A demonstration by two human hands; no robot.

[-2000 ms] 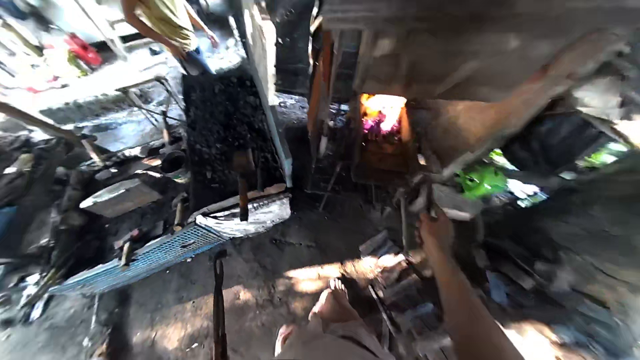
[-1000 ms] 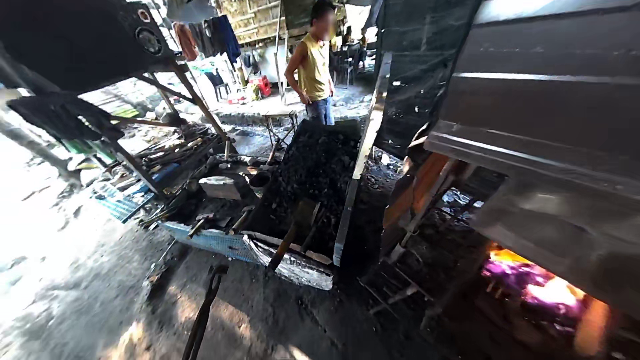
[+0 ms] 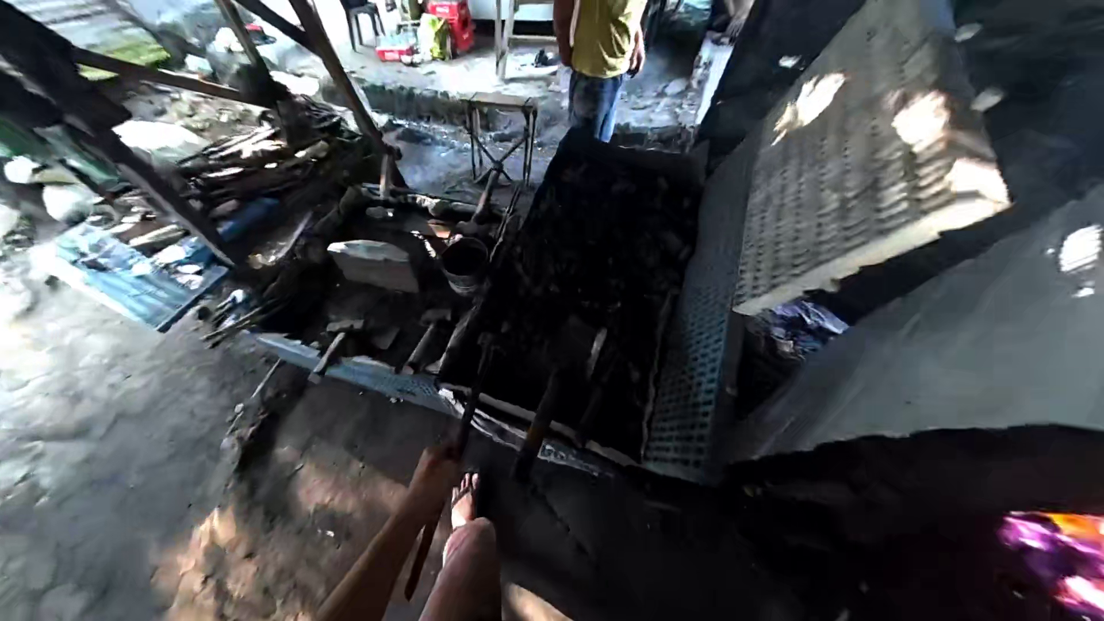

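Note:
My left hand (image 3: 435, 473) is closed around a dark, long metal tool that looks like tongs (image 3: 470, 410). The tool's upper end reaches over the near edge of a long bin of charcoal (image 3: 604, 233), and its lower end hangs beside my bare foot (image 3: 464, 498). Just right of it, a thick wooden handle (image 3: 539, 423) leans over the bin's front edge; its head is hard to make out in the dark coals. My right hand is outside the view.
Glowing fire (image 3: 1065, 552) shows at the lower right. A textured panel (image 3: 871, 155) slants beside the bin. Left of the bin are a bucket (image 3: 464, 263), a stone block (image 3: 375, 266) and short handles. A person (image 3: 604, 43) stands beyond, near a small metal stand (image 3: 500, 108).
The view has swung left from the fire toward the charcoal bin. My left hand, unseen before, now shows on the dark tool. My right hand, visible two seconds ago, is out of view.

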